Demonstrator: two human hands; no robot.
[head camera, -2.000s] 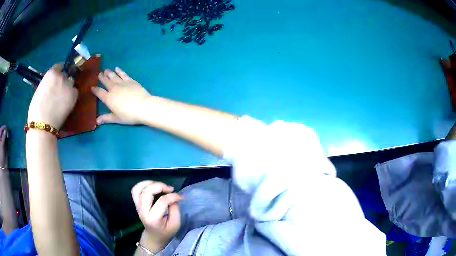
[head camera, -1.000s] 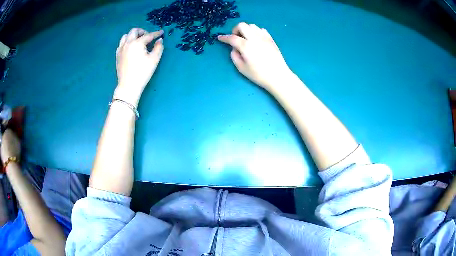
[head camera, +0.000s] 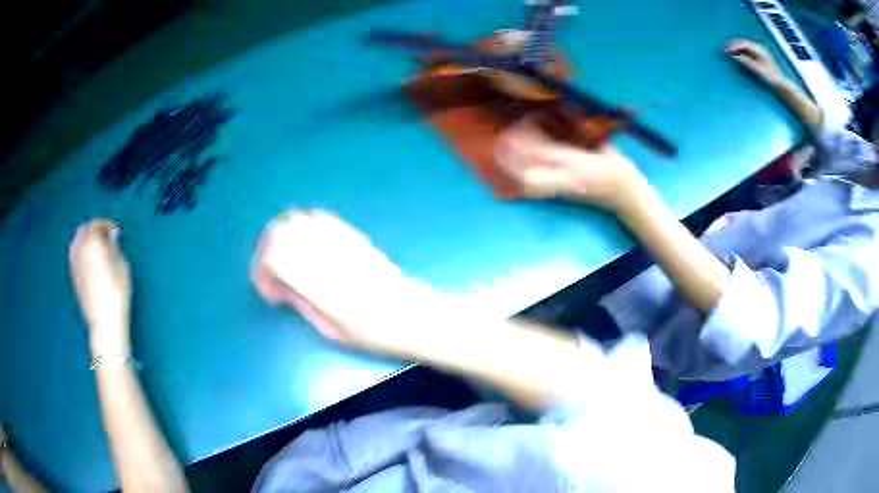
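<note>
A loose pile of small black parts (head camera: 169, 149) lies on the blue-green table at the left. My left hand (head camera: 99, 260) is just below and left of the pile, fingers curled; whether it holds a part cannot be told. My right hand (head camera: 313, 265) is blurred, right of and below the pile, fingers curled in, contents hidden. A reddish-brown base plate (head camera: 467, 144) with an orange disc and a three-armed black assembly (head camera: 617, 114) on it stands to the right, blurred. Neither of my hands touches it.
Another person's hand (head camera: 549, 166) is at the plate's near edge. A further person's hand (head camera: 757, 60) is at the upper right. Part of another hand shows at the lower left edge. The blue-green table's (head camera: 231, 395) near edge runs diagonally in front of me.
The view has swung right and tilted, bringing the base plate and black assembly into view. Both my hands have drawn back from the pile, and their fingers are more curled.
</note>
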